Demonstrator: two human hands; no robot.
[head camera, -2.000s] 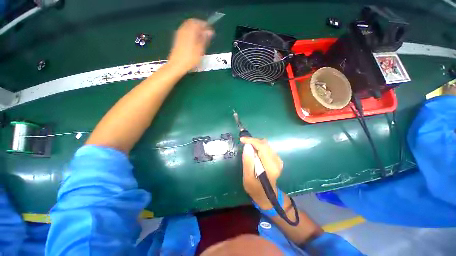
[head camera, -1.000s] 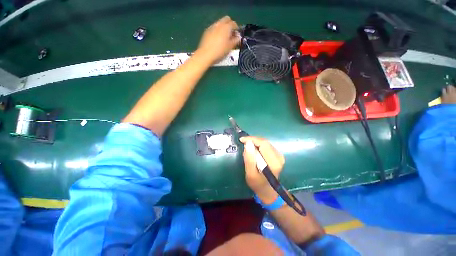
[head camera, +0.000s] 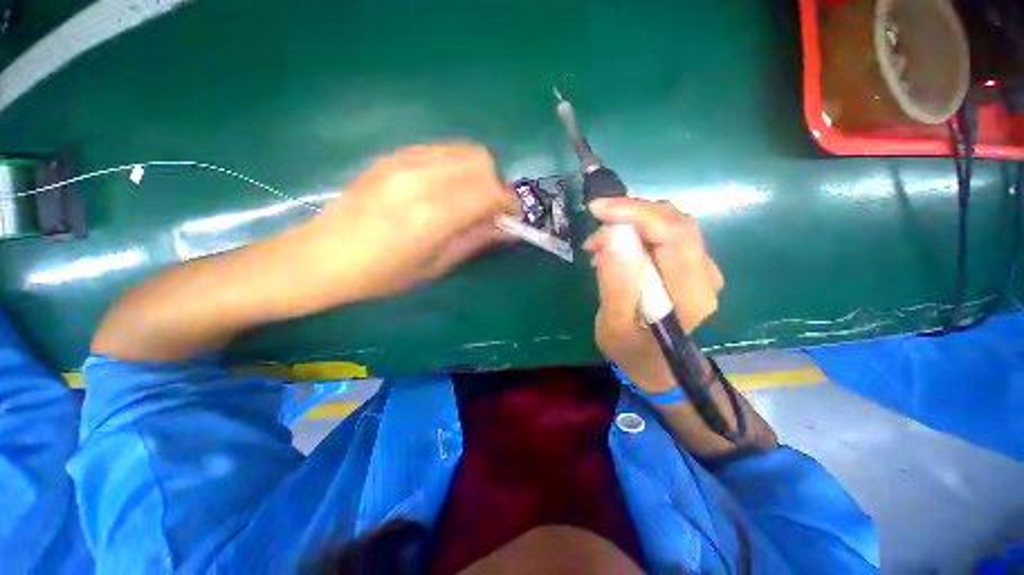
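My right hand (head camera: 660, 275) grips the soldering iron (head camera: 646, 275) like a pen, with its bare tip pointing up and away, clear of the unit. My left hand (head camera: 432, 213), a little blurred, is at the left side of the small black unit (head camera: 532, 202). Its fingertips pinch the near end of a pale flat piece (head camera: 541, 239), which slants along the unit's near side. Whether this is a pad or a tool I cannot tell. The black fixture (head camera: 565, 202) shows only partly, between the two hands.
Solder wire (head camera: 185, 164) with a small white tag runs from the spool (head camera: 19, 200) at the far left and passes behind my left hand. The red tray (head camera: 829, 135) with the round tub (head camera: 941, 67) is at the upper right. Cables hang beside it. Blue sleeves show at both edges.
The view has shifted down towards the bench. My left hand has come back from the fan to the fixture. The white cover no longer lies flat there, and a dark unit shows.
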